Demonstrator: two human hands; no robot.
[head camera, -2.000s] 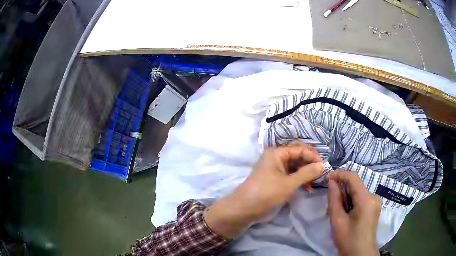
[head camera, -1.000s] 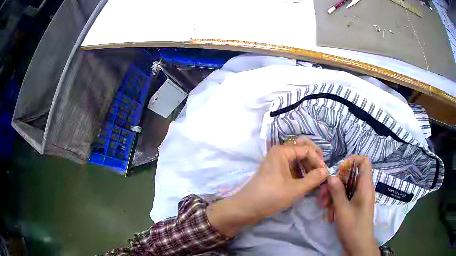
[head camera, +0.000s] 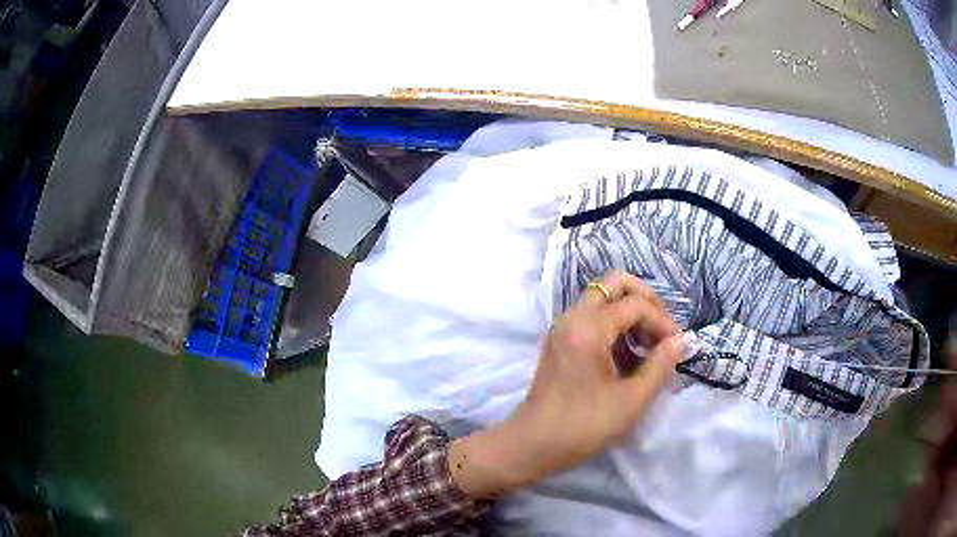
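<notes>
The white garment lies heaped in front of me, its striped facing open with black tape along it. My left hand pinches the edge of the striped band between thumb and index finger. A black cord loop lies on the band just right of the fingertips. The black brand label is further right. A pale thread runs out to the right edge. My right hand is a dark blur cut off at the right edge; its fingers cannot be made out.
The white table with a worn wooden edge crosses the top. The grey-beige mat carries a red pencil, a white pen, a yellowish ruler and small specks. A grey bin and blue crate stand at left.
My right hand has moved from beside the left fingertips out to the far right edge, and a thread now shows stretched that way. The black loop is now uncovered. My left hand keeps its pinch.
</notes>
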